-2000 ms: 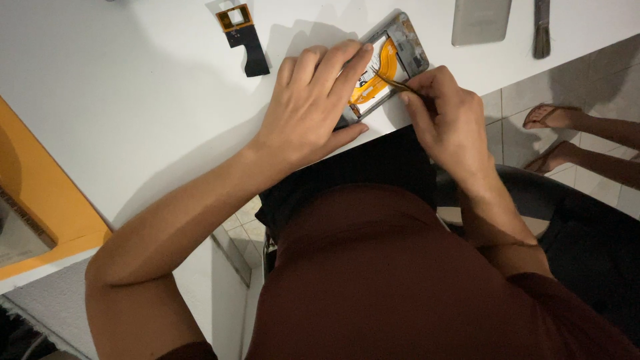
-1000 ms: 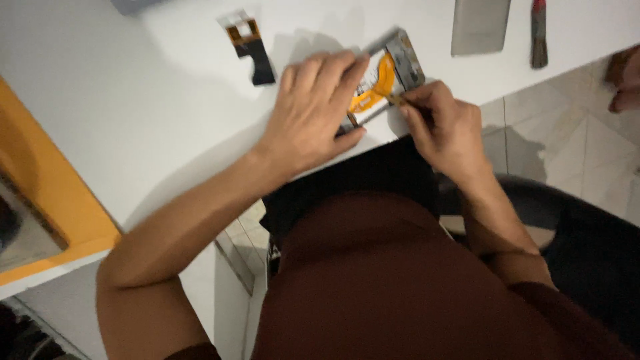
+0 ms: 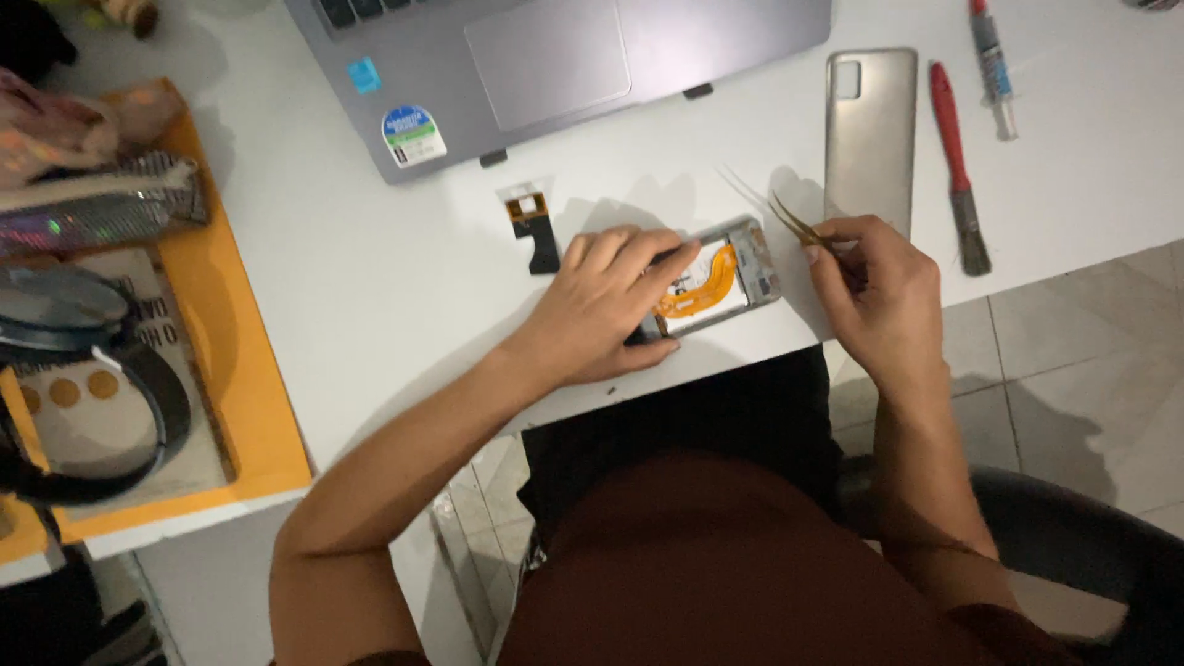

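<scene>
An opened smartphone (image 3: 760, 268) lies near the table's front edge, an orange flex cable (image 3: 714, 289) curving over its white inner part. My left hand (image 3: 615, 301) rests on the phone's left end and grips it, thumb at the near side and fingers across the top. To the phone's right, my right hand (image 3: 874, 277) holds metal tweezers (image 3: 794, 222), their tips raised clear of the phone and slightly apart. A black and orange flex part (image 3: 534, 231) lies beyond my left hand. The silver phone back cover (image 3: 871, 139) lies just past my right hand.
An open laptop (image 3: 555, 83) stands at the back. On the right are a red-handled brush (image 3: 953, 139) and a syringe (image 3: 994, 69). At the left, an orange-edged shelf (image 3: 264, 407) holds a headband-like black item (image 3: 171, 407) and pouches. A small dark piece (image 3: 611, 389) lies near the front edge.
My right hand has drawn back to the right, taking the tweezers off the phone. My left hand stays on the phone. The view has shifted, and the laptop now shows.
</scene>
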